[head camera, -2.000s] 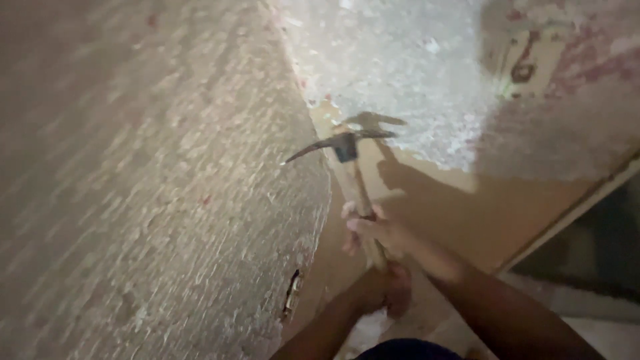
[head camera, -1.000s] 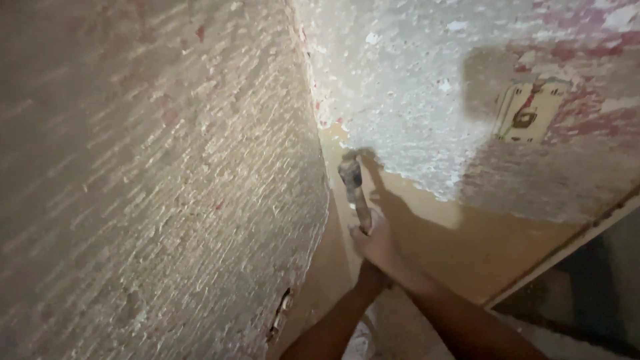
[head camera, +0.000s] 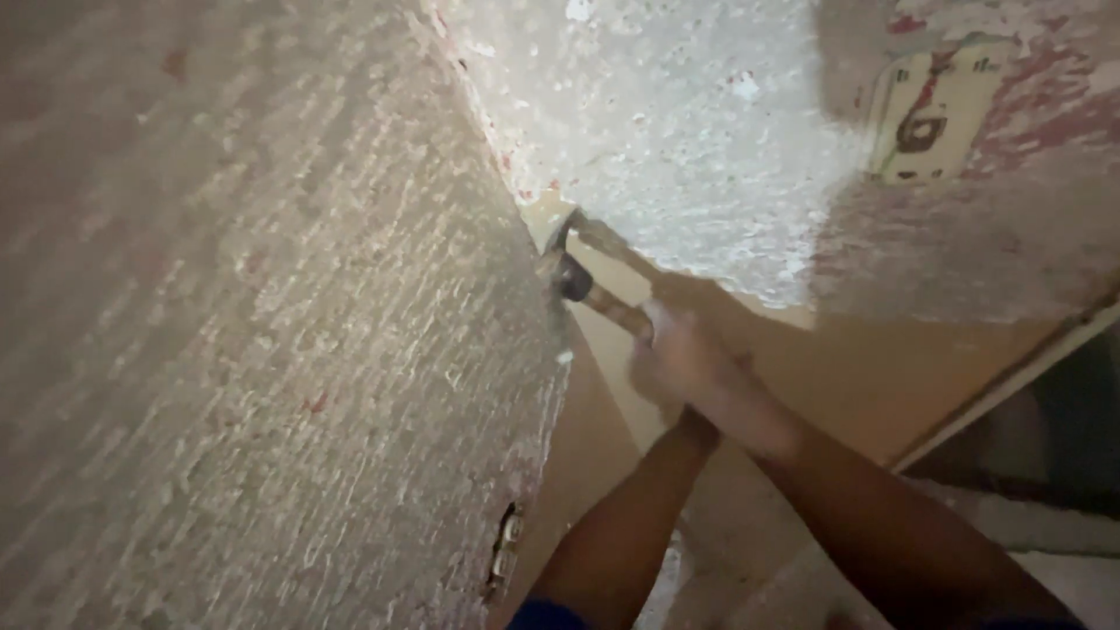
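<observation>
A pickaxe with a dark metal head and a wooden handle is held in both my hands. My right hand grips the handle below the head, blurred by motion. My left hand is lower on the handle, mostly hidden behind my right hand and forearm. The pick's tip is at the corner where the rough left wall meets the facing wall, by a smooth tan strip under the chipped grey surface. Whether the tip touches the wall cannot be told.
A pale electrical box is set in the facing wall at upper right. A narrow recess opens near the left wall's lower edge. At right, a light ledge edge borders a dark area.
Two seconds ago the pick head showed side-on, away from the corner; it has turned and is now against or near the corner. My hands have come closer together on the handle.
</observation>
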